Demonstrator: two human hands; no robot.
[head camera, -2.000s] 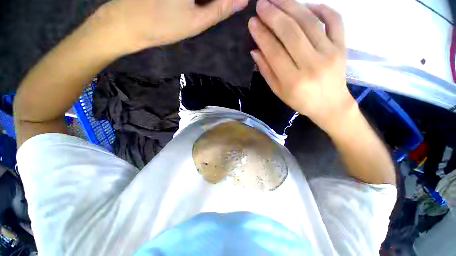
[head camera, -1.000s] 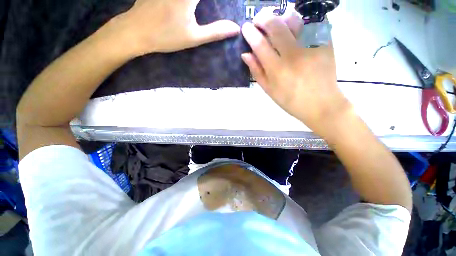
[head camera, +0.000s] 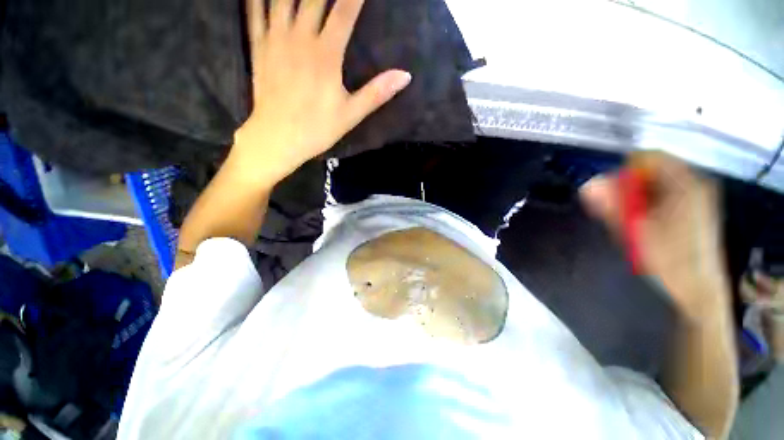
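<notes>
A dark brown-grey garment panel (head camera: 172, 69) covers the table's left part and hangs over its front edge. My left hand (head camera: 301, 90) lies flat on the panel with its fingers spread, fingertips near the top edge of the picture. My right hand (head camera: 679, 223) is blurred, in front of the table edge at right. It is closed on the red handle of the scissors (head camera: 633, 215); their blades cannot be made out. The sewing machine's needle area is out of the picture.
The white table (head camera: 550, 43) has a ruler-marked front edge, with a dark cable at far right. A blue lattice basket (head camera: 155, 215) stands below left. Dark cloth (head camera: 593, 275) lies beside my lap at right.
My right hand has left the cloth by the needle area and moved right and down, now holding the scissors. My left hand has opened flat, and the panel now hangs over the table edge.
</notes>
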